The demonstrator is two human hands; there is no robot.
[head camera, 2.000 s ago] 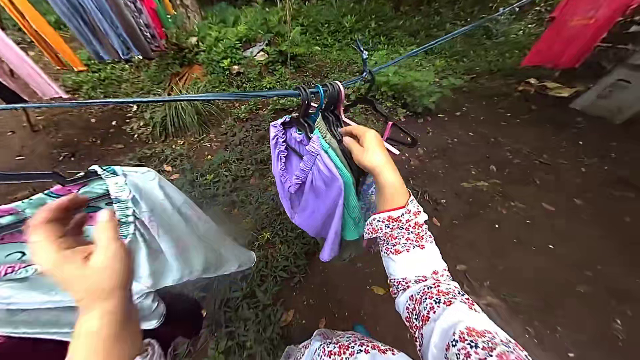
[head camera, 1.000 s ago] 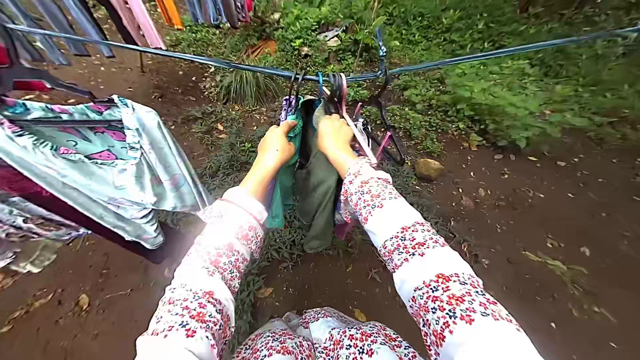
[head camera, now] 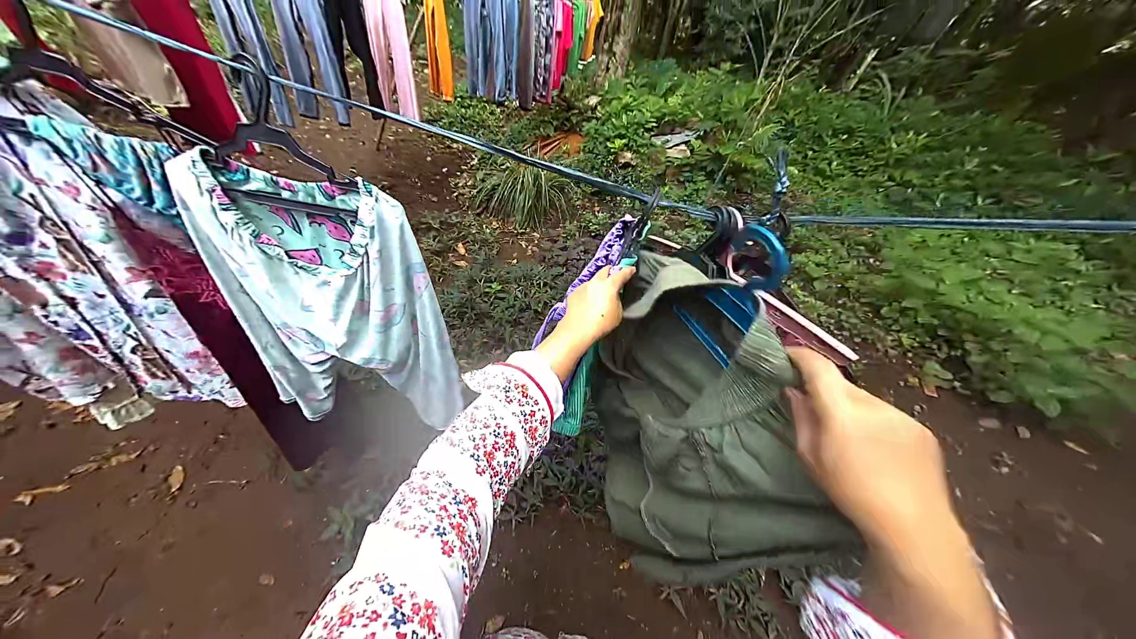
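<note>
Below a blue clothesline (head camera: 550, 169), an olive-green garment (head camera: 723, 479) with a ribbed waistband hangs on a blue plastic hanger (head camera: 765, 257). My right hand (head camera: 852, 426) grips the waistband's right edge. My left hand (head camera: 596, 306) closes around the purple and teal garments by their dark hanger, at the olive garment's left. Part of the purple garment (head camera: 612, 248) shows beside my fingers, and the teal garment (head camera: 577, 395) hangs under my wrist. More hangers (head camera: 728, 226) bunch at the line behind the blue one; what they carry is mostly hidden.
At left, a pale mint garment (head camera: 355, 319) hangs from a black hanger (head camera: 257, 133), beside a maroon garment (head camera: 209, 328) and floral garments (head camera: 53, 266). Trousers (head camera: 390, 53) hang on a line farther back. Brown soil (head camera: 160, 515) lies below, with green plants (head camera: 976, 302) at right.
The olive garment is now pulled open toward the right, apart from the purple and teal ones. My right hand has moved from the bunched hangers to its waistband. The view has swung left.
</note>
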